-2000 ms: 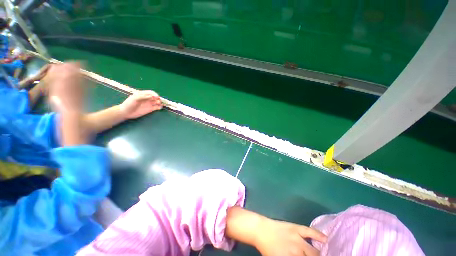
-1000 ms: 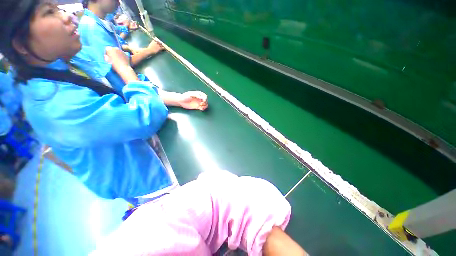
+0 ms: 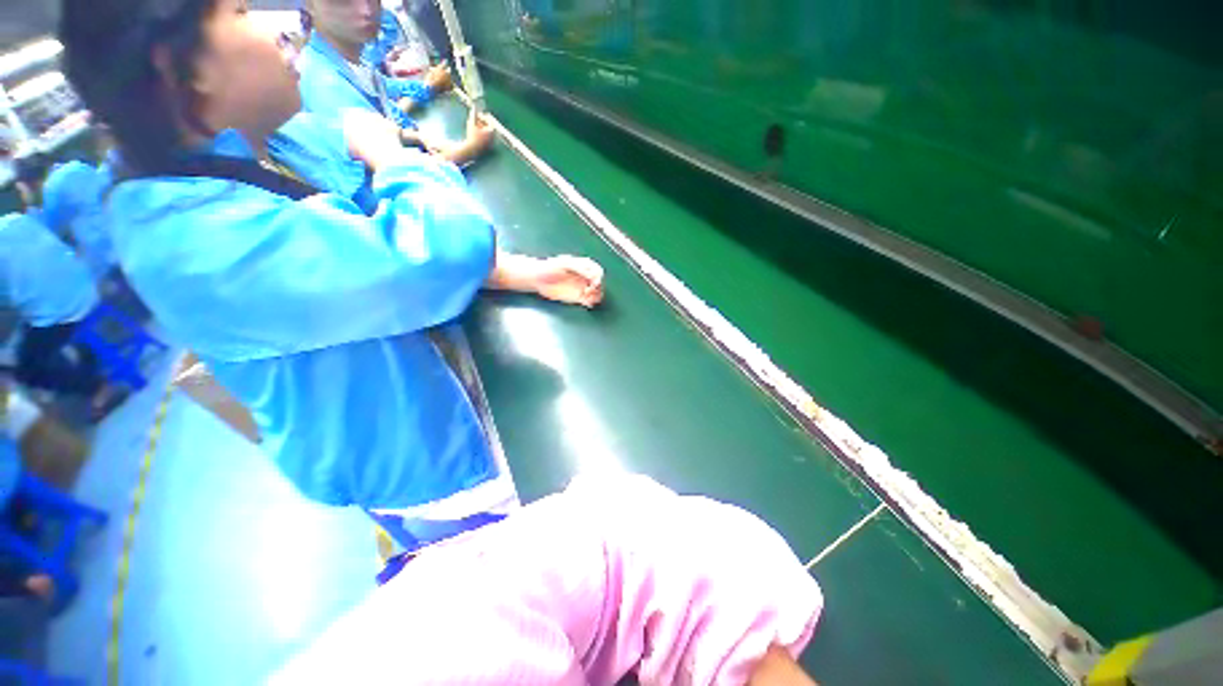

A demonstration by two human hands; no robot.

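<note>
The dark green glossy worktop lies in front of me, with a thin pale seam running to its far edge. My pink striped left sleeve rests over the near part of the worktop at the bottom centre. Only a small bit of skin at the wrist shows past the cuff, cut off by the bottom edge, so my left hand is out of the picture. My right hand is not in view. A ragged whitish edge strip runs between the worktop and the green conveyor belt.
A person in a blue smock stands close on the left, one hand on the worktop. Other people in blue sit or stand behind. A pale post with yellow tape is at bottom right. Blue stools stand on the floor.
The view has swung left along the bench. My left hand, seen earlier, has left the picture, and my right sleeve is gone too. More of the neighbouring person and floor shows.
</note>
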